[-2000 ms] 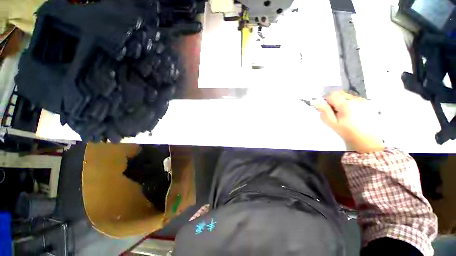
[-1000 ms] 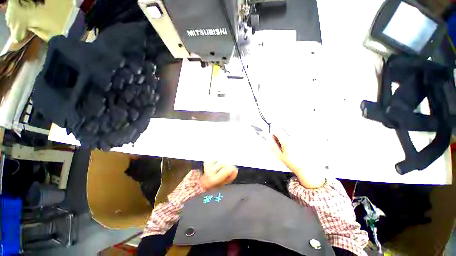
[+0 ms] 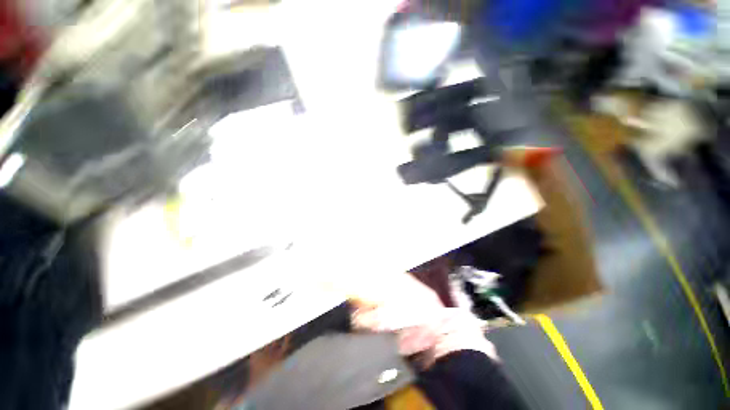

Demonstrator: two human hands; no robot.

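Note:
The view is strongly blurred. My right hand (image 3: 376,308) is at the table's front edge, low in the middle; its fingers are washed out and I cannot tell if it holds anything. A small dark tool, perhaps thread snips (image 3: 277,297), lies on the white tabletop (image 3: 160,340) left of it. A blurred skin-toned patch, perhaps my left hand (image 3: 268,356), shows below the table edge. The sewing machine head (image 3: 88,152) is a grey blur at left. Black webbing strap pieces (image 3: 448,132) lie on the table at right.
The control panel (image 3: 420,52) stands behind the straps. A brown cardboard box (image 3: 564,232) with black pieces stands beside the table at right. Grey floor with a yellow line (image 3: 568,360) lies beyond. A dark mass (image 3: 36,296) is at far left.
The view has swung right, bringing in the aisle floor. My right hand has drawn back to the table edge. The small dark tool now lies on the table, away from that hand.

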